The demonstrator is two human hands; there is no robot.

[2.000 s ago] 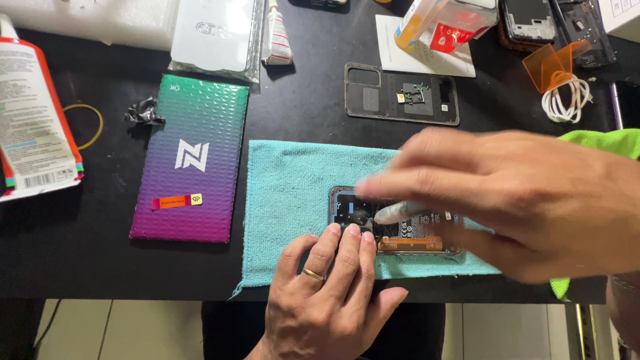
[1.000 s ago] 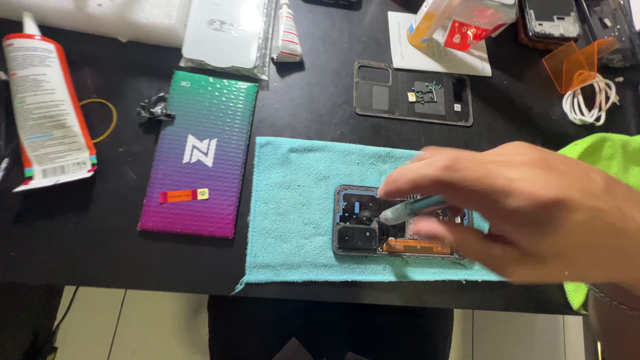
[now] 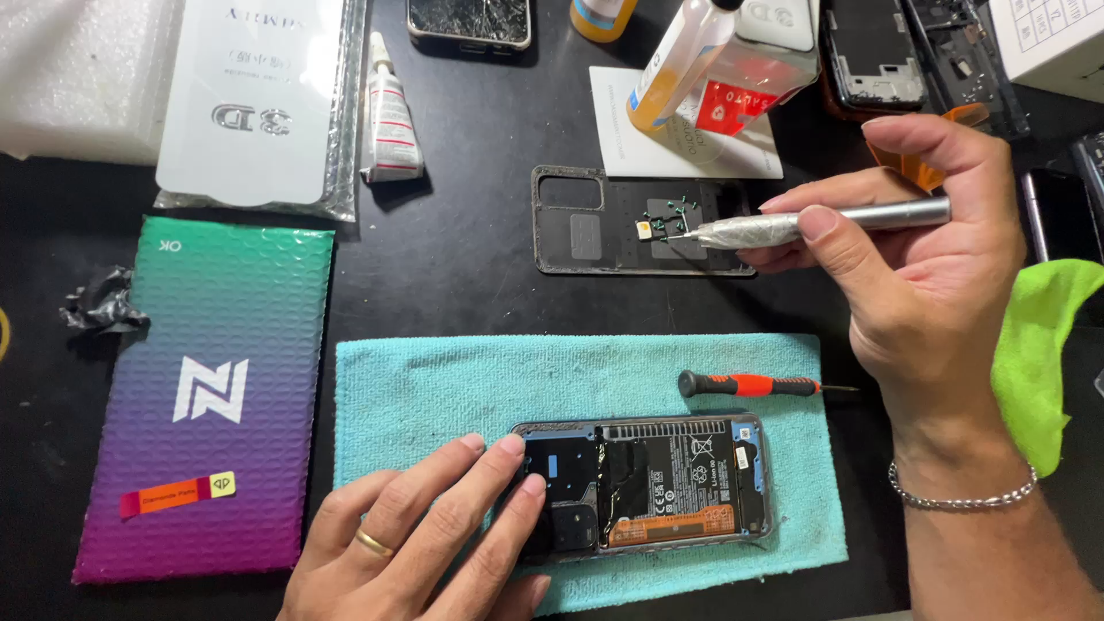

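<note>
My right hand (image 3: 914,233) holds a silver precision screwdriver (image 3: 819,224), its tip among small green screws (image 3: 681,226) on the inside of a phone's back cover (image 3: 561,259). A small SIM-like piece (image 3: 644,230) lies beside the screws. My left hand (image 3: 431,526) rests its fingertips on the camera end of an opened smartphone (image 3: 673,470), whose battery and orange flex cable are exposed. The phone lies on a light blue microfibre cloth (image 3: 414,388). Above it on the cloth is a red and black screwdriver (image 3: 750,385), touched by neither hand.
A shiny bubble mailer (image 3: 207,345) and crumpled black foil (image 3: 103,302) lie at left. Behind are a glue tube (image 3: 391,121), a packaged screen protector (image 3: 259,103), a cracked phone (image 3: 470,21) and a bottle of orange liquid (image 3: 677,65). A green cloth (image 3: 1035,362) lies at right.
My right hand has moved from over the opened phone to the back cover, holding the silver screwdriver. My left hand, out of view one second ago, is back on the phone.
</note>
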